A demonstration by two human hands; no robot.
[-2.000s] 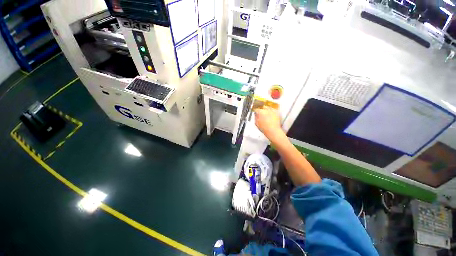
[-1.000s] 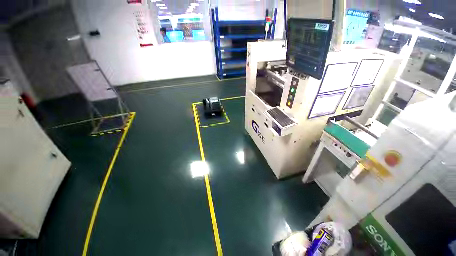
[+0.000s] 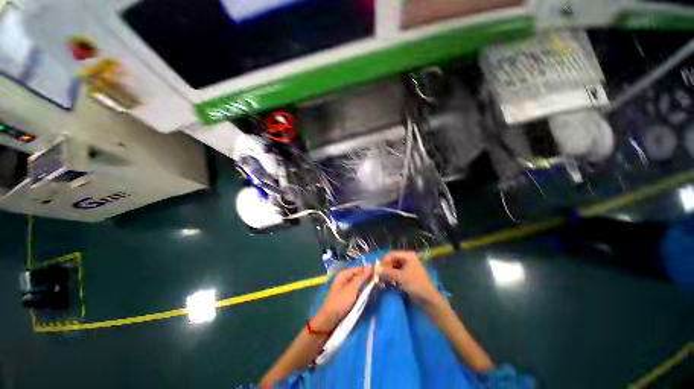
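Observation:
My left hand point(image 3: 342, 292) and my right hand point(image 3: 411, 275) are close together in front of the blue smock, low in the middle of the view. Their fingertips pinch a narrow pale strip point(image 3: 376, 275), which looks like carrier tape; the image is blurred there. A wider white strip point(image 3: 344, 334) hangs from the fingers down past my left wrist along the smock. Its lower end is hard to make out. A red-orange handled item point(image 3: 280, 126), apparently scissors, lies by the machine's green strip point(image 3: 365, 70).
Pale tape strands point(image 3: 411, 163) hang below the machine front, over a blue bin point(image 3: 365, 216). A white round item point(image 3: 257, 207) is left of them. A keyboard point(image 3: 542, 76) sits on a shelf. A white GSE cabinet point(image 3: 114, 178) stands left. Another person's blue sleeve point(image 3: 679, 254) is at the right edge.
The view has swung from the aisle and GSE cabinet down to the feeder area and smock. Both hands are now in view together at the strip; one second ago neither was clearly visible.

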